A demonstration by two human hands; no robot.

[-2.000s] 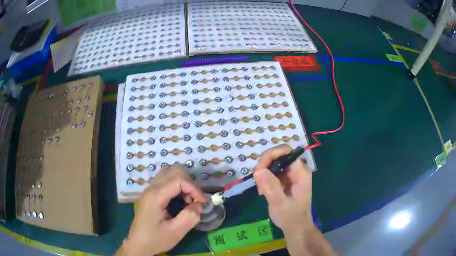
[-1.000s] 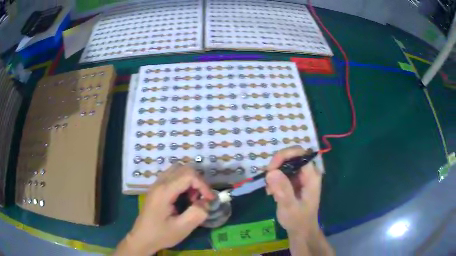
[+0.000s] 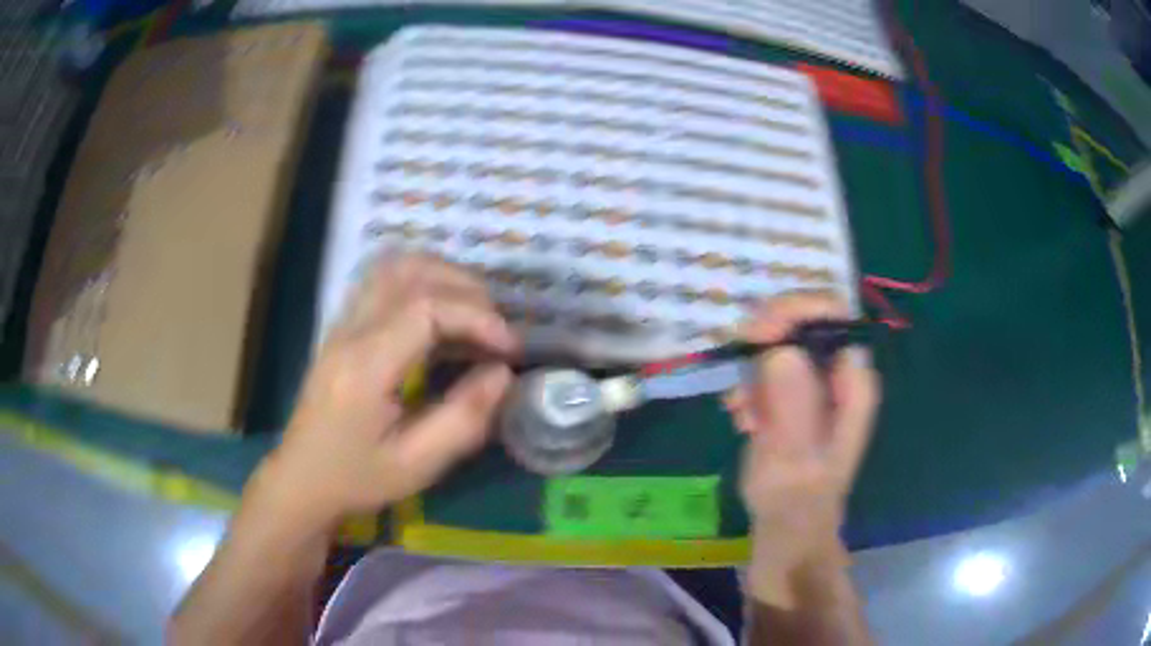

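Observation:
The frame is blurred. My right hand [image 3: 808,404] grips the black-taped test probe [image 3: 827,338], pointing left. The probe's cream-white tip block [image 3: 621,393] is at the right side of the round test fixture's top. The fixture [image 3: 559,435] is squat, grey and clear, with a pale top. My left hand [image 3: 410,379] is just left of the fixture, thumb and forefinger bent toward each other; whether they hold a component cannot be told. The white component tray [image 3: 347,240] lies behind both hands, its rows smeared by blur.
The green label [image 3: 631,506] lies in front of the fixture, above yellow tape [image 3: 581,545]. A cardboard board [image 3: 189,240] lies at left. A red card [image 3: 852,95] and red lead [image 3: 938,189] are at upper right. The wearer's pale clothing [image 3: 518,606] shows at the bottom.
The view has tilted down, so the trays and board sit higher in the picture and clothing shows. My left fingers are now left of the fixture, uncovering its top. My right hand still grips the probe.

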